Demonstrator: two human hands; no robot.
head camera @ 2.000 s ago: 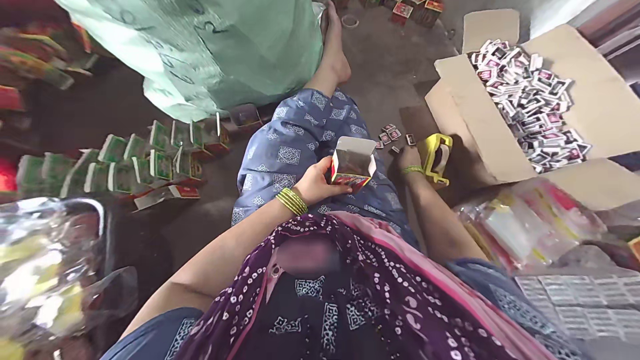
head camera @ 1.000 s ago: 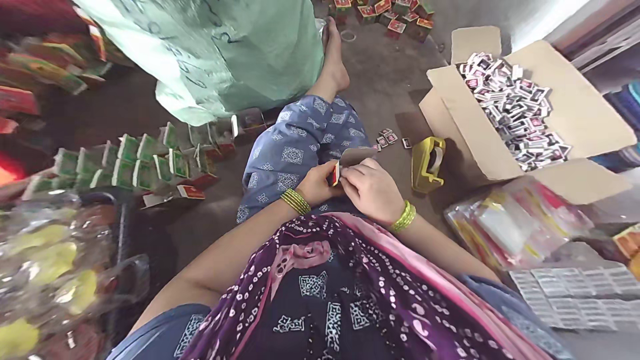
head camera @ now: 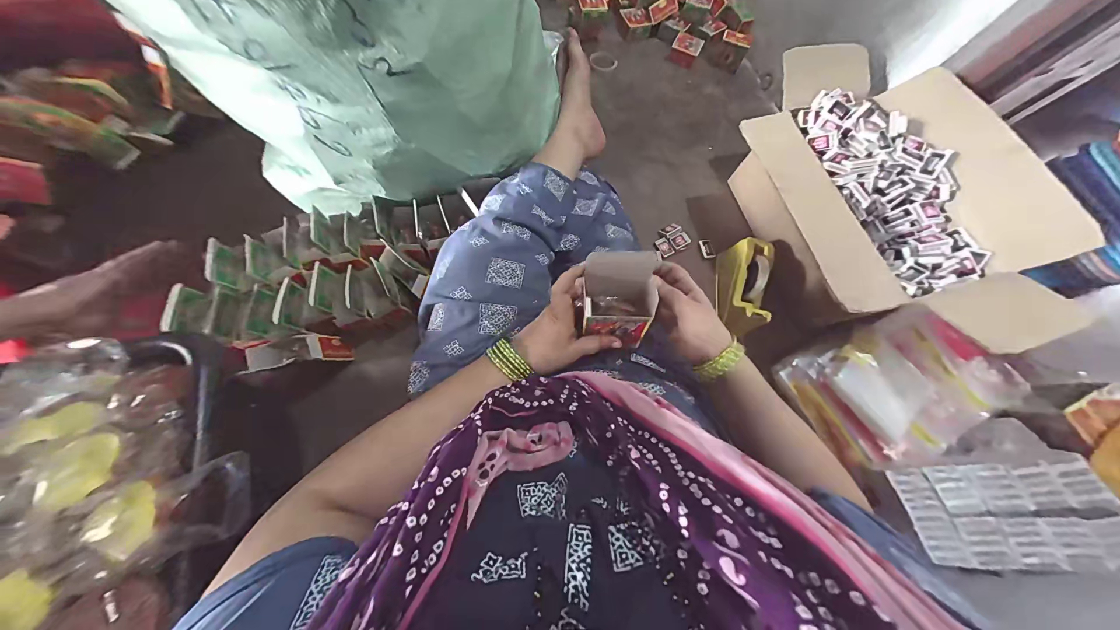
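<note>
A small printed cardboard box (head camera: 618, 306) with its grey-brown lid flap raised is held over my lap. My left hand (head camera: 564, 324) grips its left side, thumb along the lower front. My right hand (head camera: 689, 317) is at the box's right side, its fingers against the edge. Something dark and shiny shows inside, too small to name. Several small matchbox-like packets (head camera: 672, 240) lie on the floor beyond my right hand, near a yellow tape dispenser (head camera: 745, 284).
An open carton (head camera: 774, 210) full of small packets stands at right. Left are rows of open green-lidded boxes (head camera: 297, 293) and a black tray (head camera: 206, 394) of plastic-wrapped items. A large pale green sack (head camera: 420, 105) stands ahead. Plastic packets (head camera: 884, 394) lie at lower right.
Two seconds ago my right hand was down by the small packets on the floor; a second ago it was over the box. Now it is at the box's right side, and the raised flap shows again.
</note>
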